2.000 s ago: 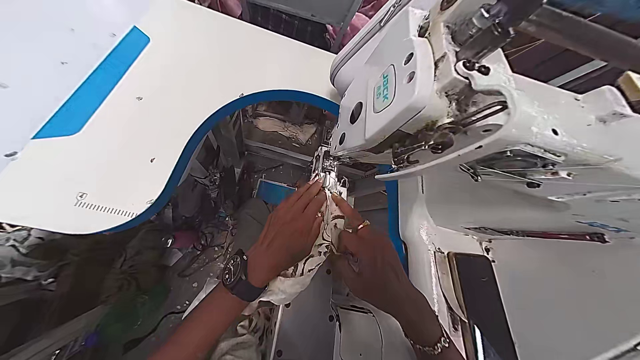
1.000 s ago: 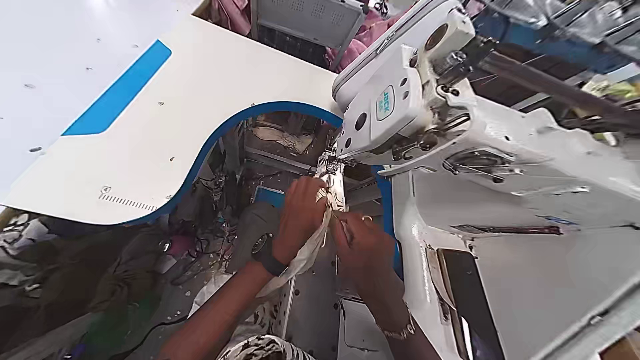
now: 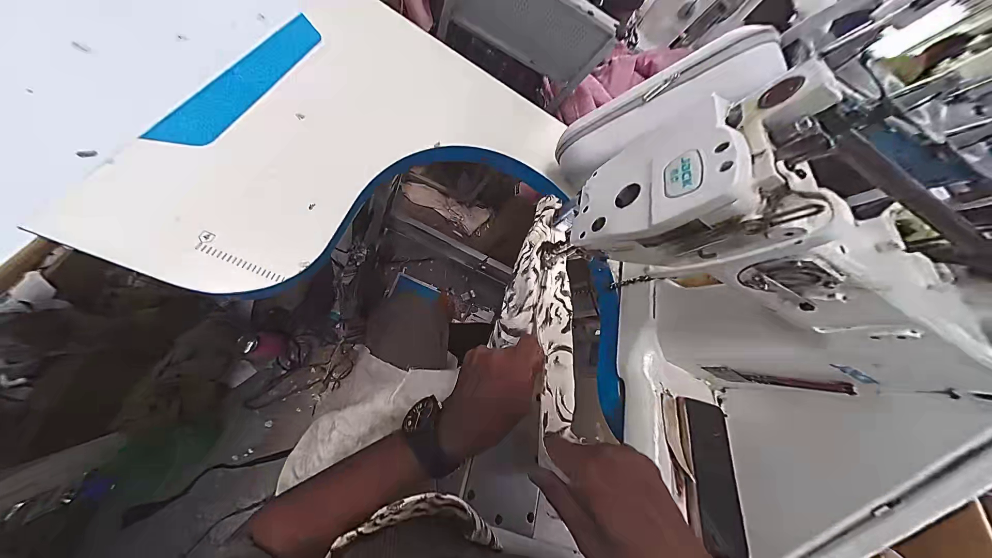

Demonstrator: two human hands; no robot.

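Observation:
A white fabric with a dark print (image 3: 556, 333) runs from beneath the head of a white Jack sewing machine (image 3: 659, 178) down toward me, lying along its narrow arm. My left hand (image 3: 496, 395), with a dark watch at the wrist, is closed on the fabric's left part. Lower and to the right, my right hand (image 3: 612, 488) pinches the near end of the right strip between thumb and fingers. More of the printed fabric (image 3: 418, 511) curves below my left forearm. The needle area is partly hidden by the machine head and the cloth.
A white table top (image 3: 256, 186) with a blue curved edge wraps around the left and far side of the machine. Pink cloth (image 3: 612, 77) lies behind it. Below left are dark heaped cloths (image 3: 155, 372) and a cable. The machine's white body stands at the right.
Both hands have moved back toward me, away from the machine head, and are farther apart. A longer stretch of printed fabric now shows between them and the needle area.

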